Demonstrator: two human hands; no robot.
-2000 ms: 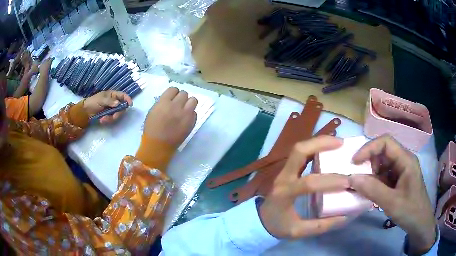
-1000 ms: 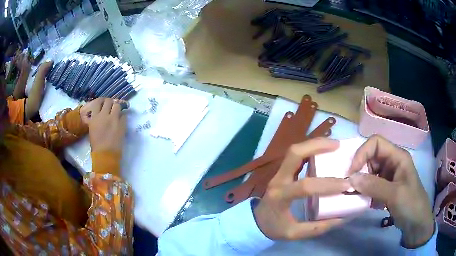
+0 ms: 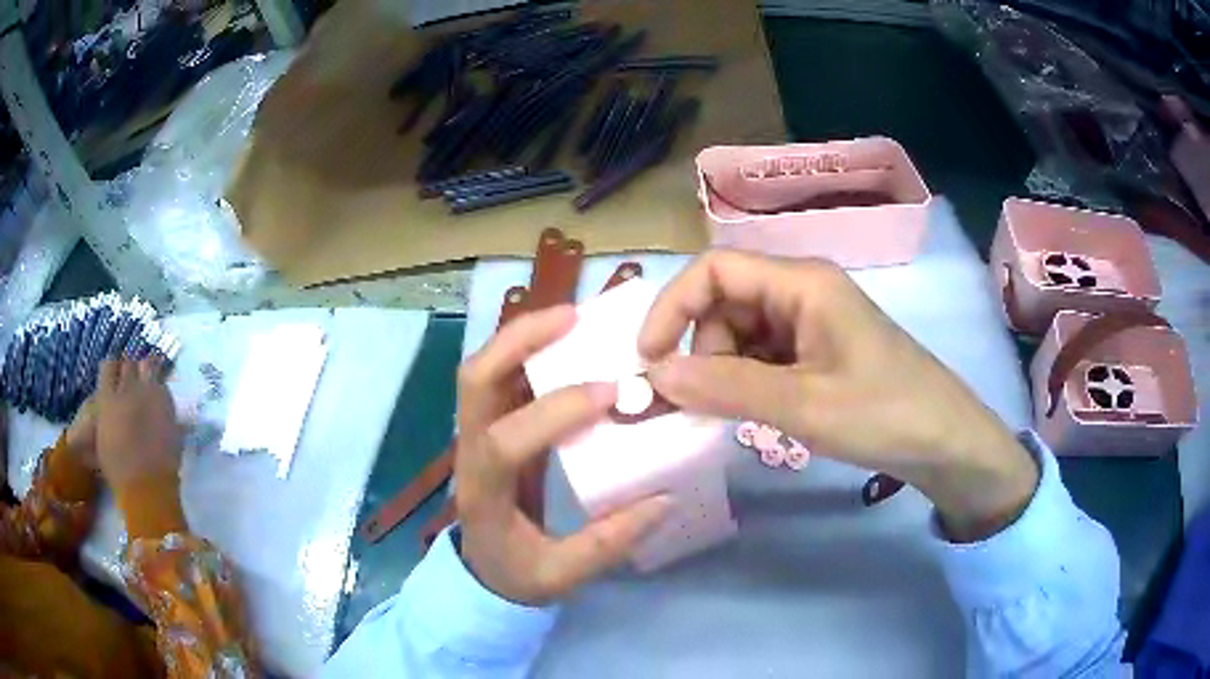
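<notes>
My left hand (image 3: 531, 464) is closed around a pink box (image 3: 670, 491) held above the white foam sheet, its end face turned up. A pale button cap (image 3: 633, 394) lies on that face over the brown strap end, part of which shows beside it. My right hand (image 3: 796, 371) has thumb and fingertips at the cap, pinching its edge. Brown straps (image 3: 557, 272) lie crossed behind my left hand, partly hidden. Several pink button caps (image 3: 774, 446) lie on the foam sheet under my right hand.
A pink box (image 3: 816, 219) stands behind my hands. Two pink boxes with straps (image 3: 1112, 391) stand at right. Dark tubes (image 3: 531, 106) lie on brown paper (image 3: 319, 199). At left, a neighbour's hands (image 3: 133, 425) are beside dark sticks (image 3: 67, 358) and white sticks (image 3: 275, 391).
The view has swung right, so the bench things sit further left and the boxes at right show fully. The pale cap on the box end is now visible between my fingers.
</notes>
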